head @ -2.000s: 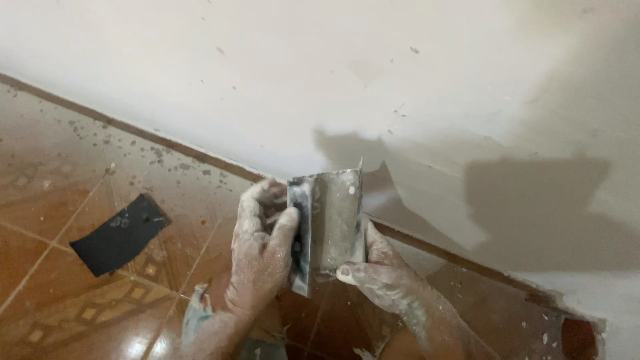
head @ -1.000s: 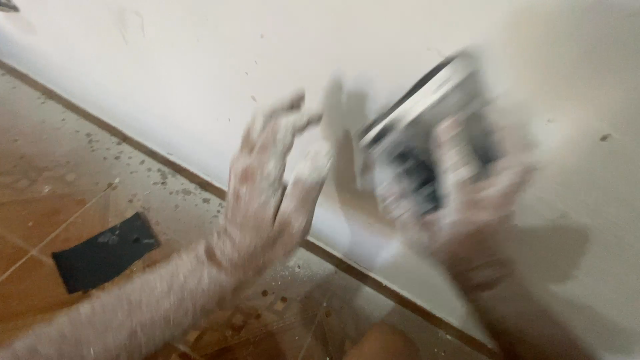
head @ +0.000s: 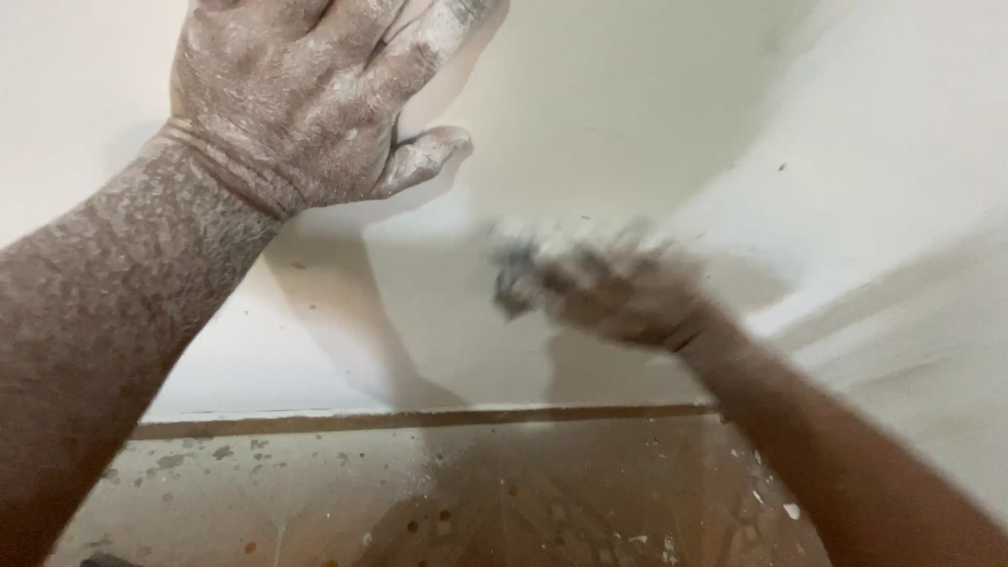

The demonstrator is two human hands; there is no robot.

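My left hand (head: 315,102), coated in white dust, lies with its palm against the pale wall (head: 646,94) at the upper left, holding nothing; its fingertips pass out of the top of the view. Lower and to the right, my right hand (head: 622,291) is blurred by motion, close to the wall. Its fingers are closed around a sanding block (head: 516,276), of which only a blurred grey end shows; the rest is hidden by the hand.
A narrow brown skirting edge (head: 354,424) runs along the foot of the wall. Below it lies a tiled floor (head: 354,496) spattered with white and dark spots. A dark piece (head: 106,561) shows at the bottom left. Shadows of both arms fall on the wall.
Two seconds ago both hands held the block above the floor; the left let go and is now flat on the wall. The right hand has carried the block to the wall. The view has shifted.
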